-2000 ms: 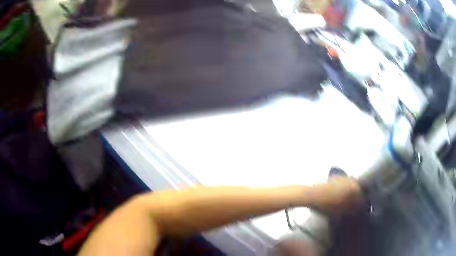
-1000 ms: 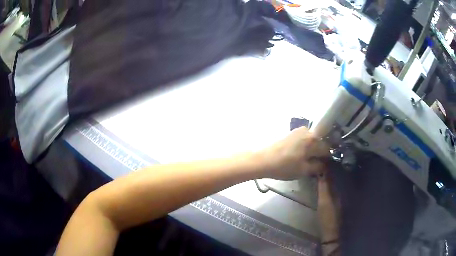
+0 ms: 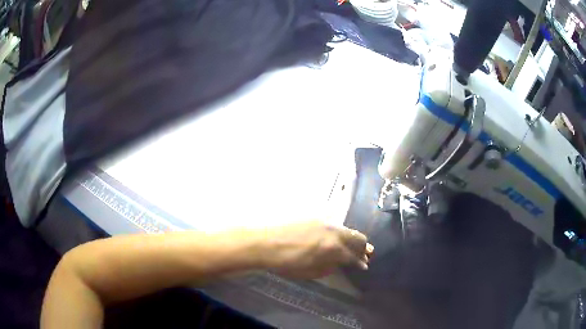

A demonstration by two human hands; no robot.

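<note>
The dark garment panel (image 3: 450,263) lies at the lower right, on the table and under the left end of the white JACK sewing machine (image 3: 443,122). A narrow dark strip (image 3: 367,170) of cloth sticks out left of the presser foot (image 3: 393,193). My left hand (image 3: 331,250) rests at the left edge of the panel, below the foot, with its fingers curled on the cloth; whether they pinch it is hard to tell. My right hand is not visible.
A large dark garment pile (image 3: 173,64) with a light grey section (image 3: 38,128) lies at the left and back. The table's front edge (image 3: 128,209) carries a printed scale. A thick black tube (image 3: 485,32) stands above the machine. A white stacked roll (image 3: 378,11) is at the back.
My left hand has moved from beside the needle down and left, towards the front edge. More of the dark strip shows left of the foot. My right hand, partly seen earlier, has gone from view.
</note>
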